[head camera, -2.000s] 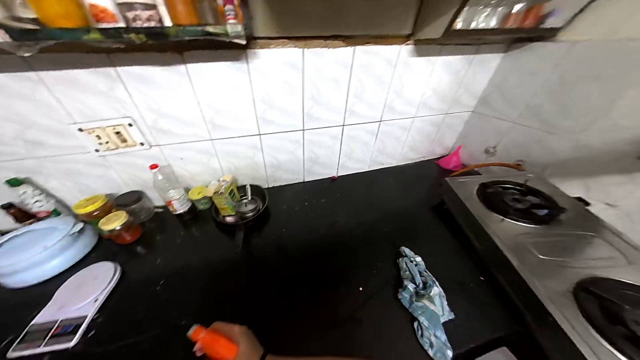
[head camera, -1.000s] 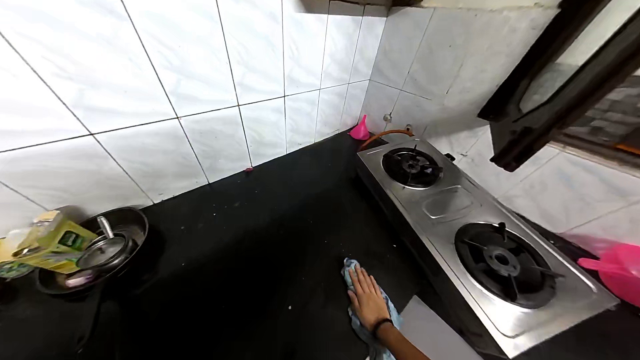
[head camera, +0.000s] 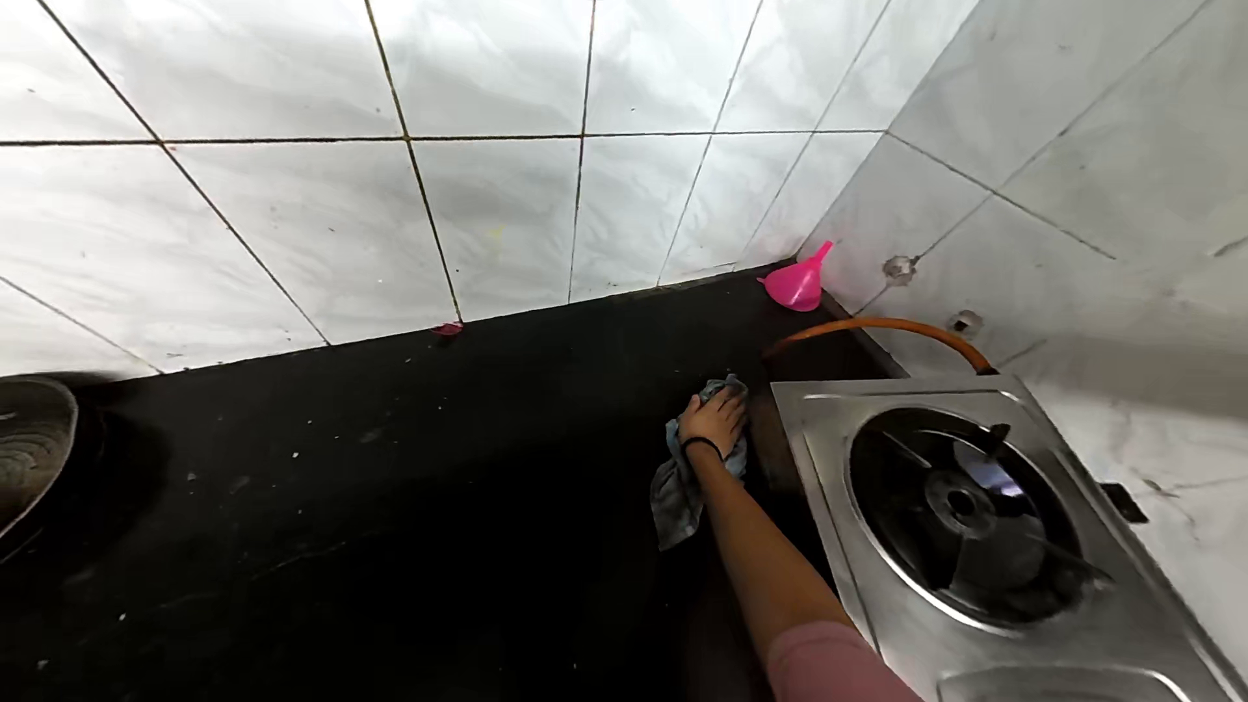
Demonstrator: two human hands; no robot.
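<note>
My right hand (head camera: 714, 425), with a dark band at the wrist, lies on a blue-grey cloth (head camera: 680, 497) and presses it on the black countertop (head camera: 390, 468). The cloth is crumpled, and part of it trails out to the left of the hand. Close by on the right is the left edge of a steel gas stove (head camera: 814, 458). My left hand is out of view.
A pink plastic funnel (head camera: 796, 283) lies in the back corner by the tiled wall. An orange gas hose (head camera: 882, 323) curves behind the stove. At the left edge stands a dark pan (head camera: 39, 439). Small crumbs dot the counter, and a small red piece (head camera: 448, 330) lies against the wall.
The cloth lay alone on the counter two seconds ago; my right hand is now on it. Since one second ago, hand and cloth have moved back along the stove's side. The view has shifted closer.
</note>
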